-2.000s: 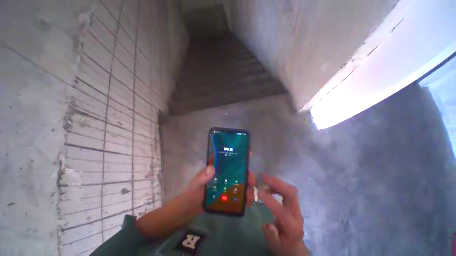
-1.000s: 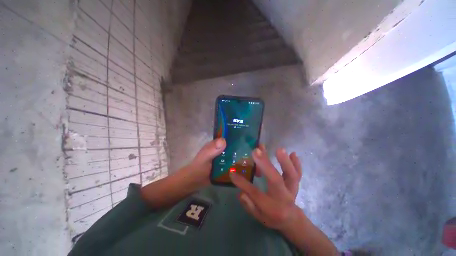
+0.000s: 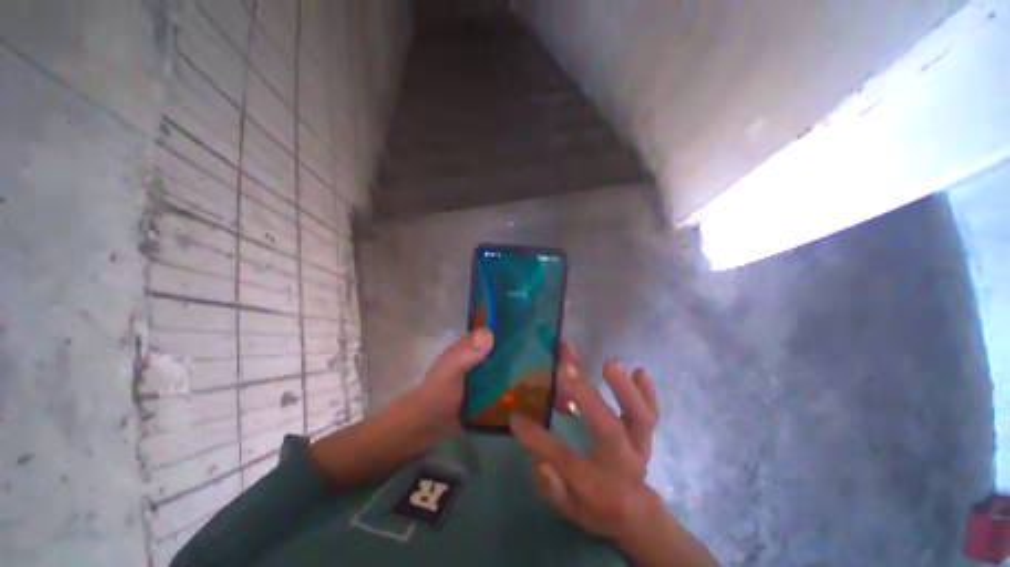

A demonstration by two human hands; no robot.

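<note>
A black-framed smartphone (image 3: 514, 338) is upright in the middle of the view, its screen lit teal and orange with faint text and a dim red spot low down. My left hand (image 3: 437, 388) holds it from the left, thumb on its left edge; the fingers behind it are mostly hidden. My right hand (image 3: 607, 460) is at the lower right of the phone, fingers spread, one fingertip at the bottom of the screen. I cannot tell whether that fingertip touches the glass.
Dark concrete stairs (image 3: 498, 122) lie ahead between a lined, chipped wall (image 3: 255, 277) on the left and a plain wall (image 3: 665, 89) on the right. Bright light falls at the right. A red object (image 3: 989, 528) stands on the concrete floor (image 3: 775, 388) at the lower right edge.
The call screen's white icons have gone and its red button has dimmed. The phone and both hands sit slightly lower than one second ago. The red object shows more fully.
</note>
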